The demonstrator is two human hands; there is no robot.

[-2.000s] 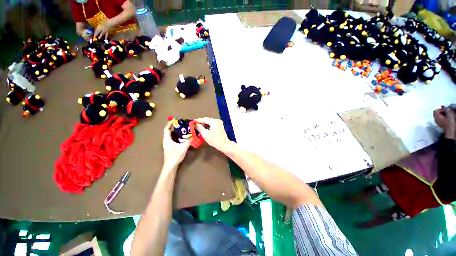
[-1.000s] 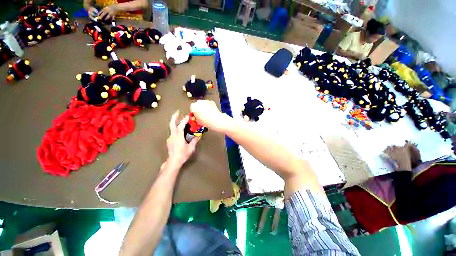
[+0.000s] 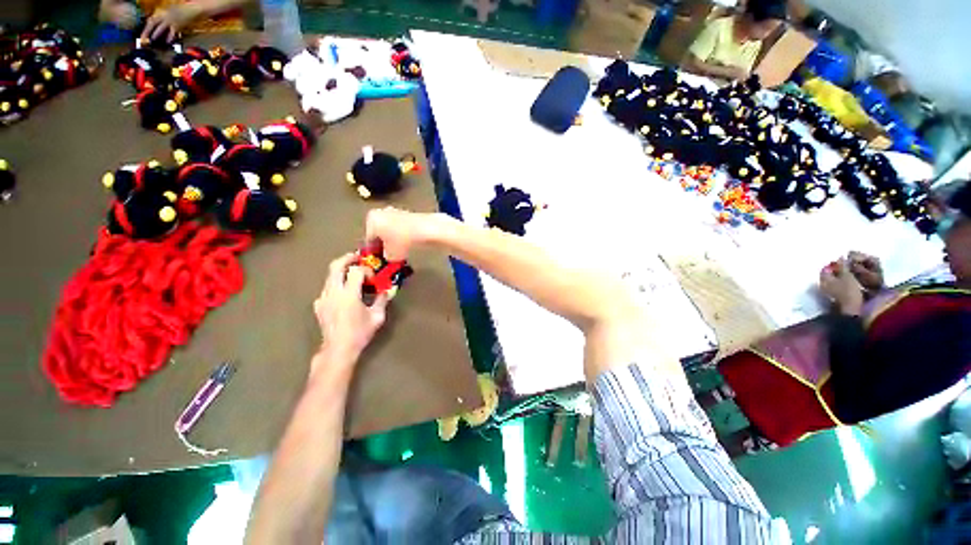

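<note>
A small black plush penguin (image 3: 373, 285) with red scarf fabric (image 3: 384, 275) around it is held over the brown table. My left hand (image 3: 349, 309) grips the toy from the left and below. My right hand (image 3: 394, 230) is at its top, fingers closed at the red fabric; my fingers and the small size hide exactly what they pinch. A heap of red scarves (image 3: 144, 303) lies to the left. A penguin without a red band (image 3: 378, 171) lies just beyond my hands, and another black one (image 3: 512, 209) lies on the white table.
Red-banded penguins (image 3: 251, 210) sit beyond the scarf heap. Snips (image 3: 204, 398) with a pale cord lie near the brown table's front edge. A dark oblong case (image 3: 560, 99), a black penguin heap (image 3: 735, 133) and small orange-blue pieces (image 3: 741, 202) are on the white table. People sit at the right and far left.
The red fabric went from loosely held beside the penguin to lying around it. My right hand moved up to the toy's top. The camera view has turned, shifting the scene.
</note>
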